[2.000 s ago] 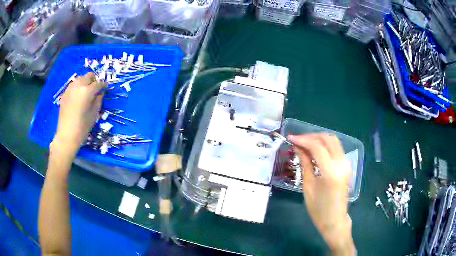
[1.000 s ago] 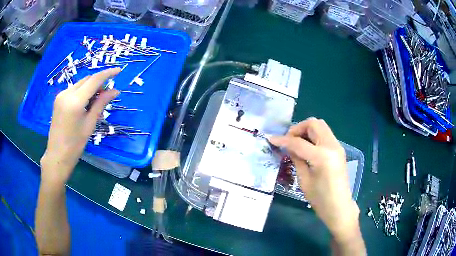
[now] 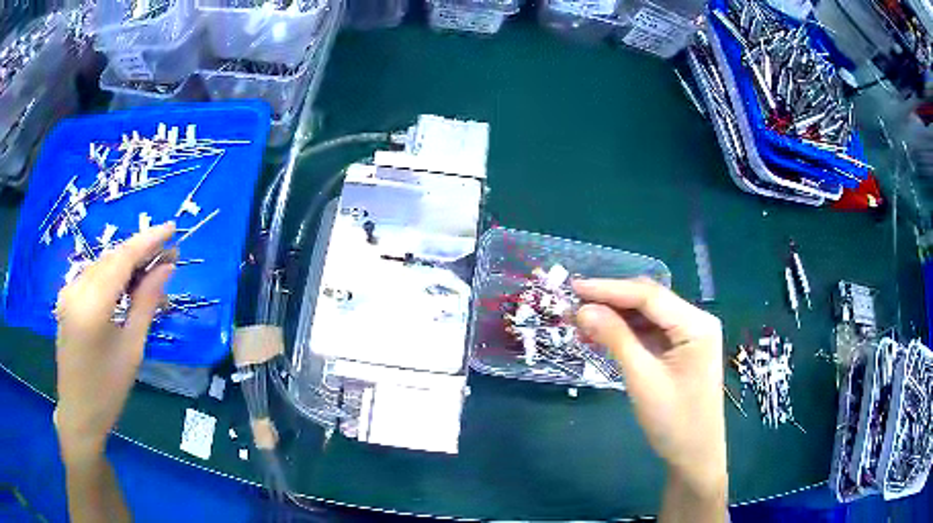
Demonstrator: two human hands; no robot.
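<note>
My left hand [image 3: 102, 317] is over the lower left of the blue tray [image 3: 230, 296], thumb and fingertips near each other; a thin lead shows by the fingertips, but whether it is held is unclear. White-and-silver wired parts [image 3: 153, 153] lie spread in the tray. The silver-white fixture [image 3: 399, 296] stands in the middle, with a dark slot and no hand on it. My right hand [image 3: 655, 358] is over the right part of the clear plastic box [image 3: 655, 268], which holds jumbled wired parts [image 3: 537, 312]. Its thumb and index finger are close together; whether they hold anything cannot be told.
Air hoses [image 3: 271, 255] with tan tape [image 3: 258, 345] run left of the fixture. Stacked clear boxes [image 3: 256, 31] line the far edge. A steel ruler [image 3: 703, 268], a loose part pile [image 3: 767, 378] and filled trays [image 3: 788, 102] are at the right. A paper label [image 3: 198, 433] lies near the front edge.
The view has shifted, so the bench things appear further left. My right hand has gone from the fixture's slot to over the clear box. My left hand remains over the blue tray, its fingers closer together.
</note>
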